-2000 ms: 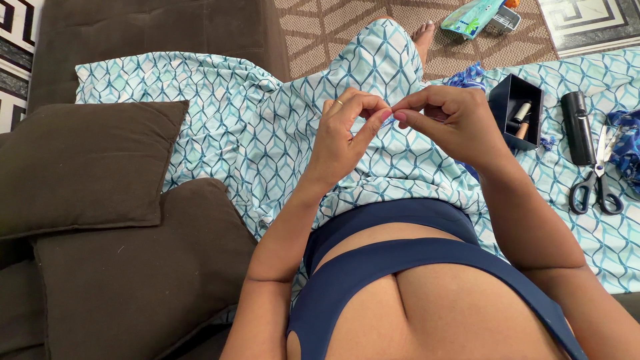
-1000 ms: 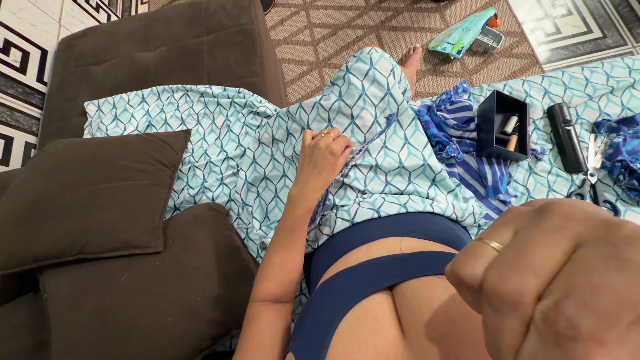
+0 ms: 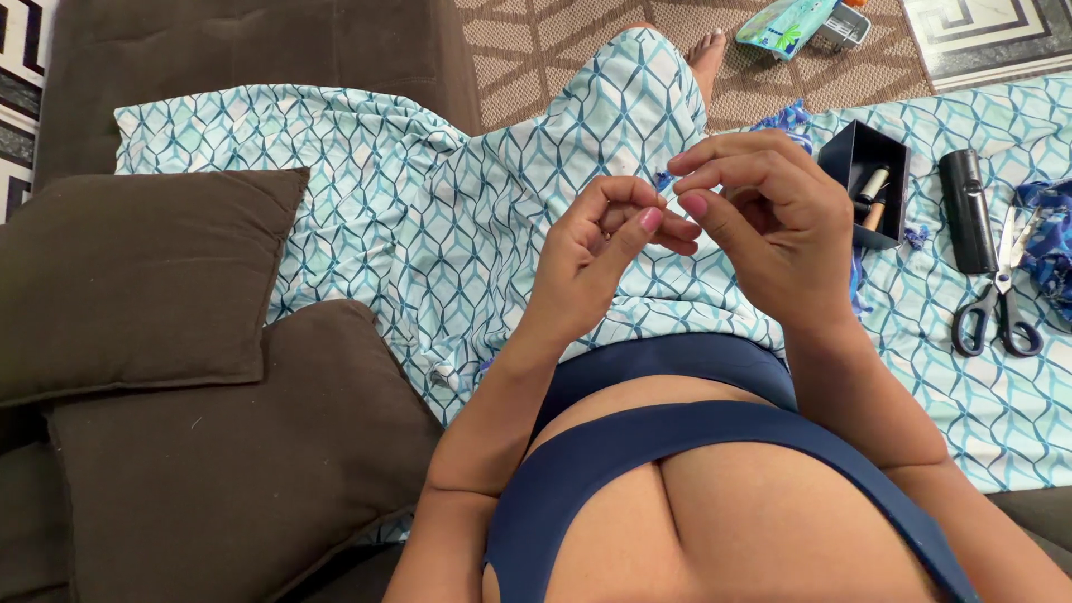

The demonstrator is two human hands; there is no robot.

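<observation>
Over my lap lies a patterned white and teal cloth (image 3: 477, 209). Above it my left hand (image 3: 607, 247) has its thumb and index fingertips pinched together; whatever is between them is too small to make out. Close on its right, my right hand (image 3: 775, 222) also brings thumb and fingertips near each other, and I cannot tell if a thread or needle is there. Blue patterned fabric (image 3: 783, 117) shows partly behind the right hand. A dark open box (image 3: 898, 197) with small spool-like items inside stands to the right of that hand.
Scissors (image 3: 998, 314) with black handles lie open on the cloth at right, beside a black cylindrical case (image 3: 967, 209) and more blue fabric (image 3: 1051, 243). Brown cushions (image 3: 142, 285) are at left. A teal packet (image 3: 783, 25) and a grey container (image 3: 842, 27) rest on the woven rug (image 3: 519, 59).
My right hand has moved from close in front of the camera back beside my left hand. My left hand has left the lap cloth. The blue strip seen under it is largely out of sight.
</observation>
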